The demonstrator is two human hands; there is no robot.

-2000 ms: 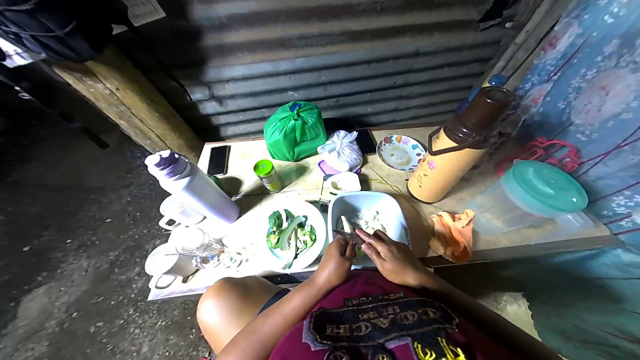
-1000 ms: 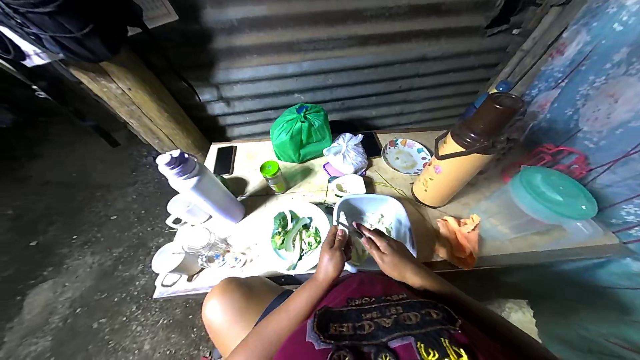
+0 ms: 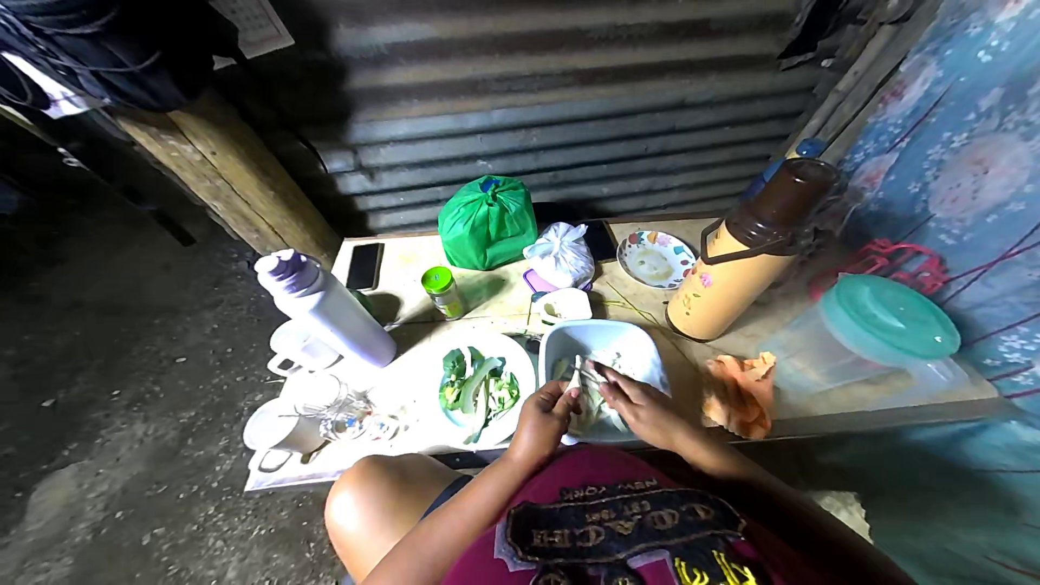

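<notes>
My left hand [image 3: 546,416] pinches a pale vegetable stalk [image 3: 576,380] over a white plastic basin [image 3: 557,341]. Close beside it, my right hand [image 3: 643,408] holds a small thin tool, likely a knife [image 3: 595,374], against the stalk; its handle is hidden in my fingers. Pale cut pieces [image 3: 611,357] lie in the basin. Left of the basin, a white plate [image 3: 520,366] bears leafy green vegetables [image 3: 479,388].
A lilac bottle [image 3: 333,313], white mugs [image 3: 280,431], a green-lidded jar [image 3: 444,291], a green bag [image 3: 487,223], a white bag [image 3: 561,253] and a patterned plate [image 3: 656,260] surround the work. An orange cloth [image 3: 739,396], a flask [image 3: 731,272] and a pitcher [image 3: 861,341] stand right.
The pale stalk now stands up between my fingers, more plainly in sight than a second ago. Both hands stay over the basin.
</notes>
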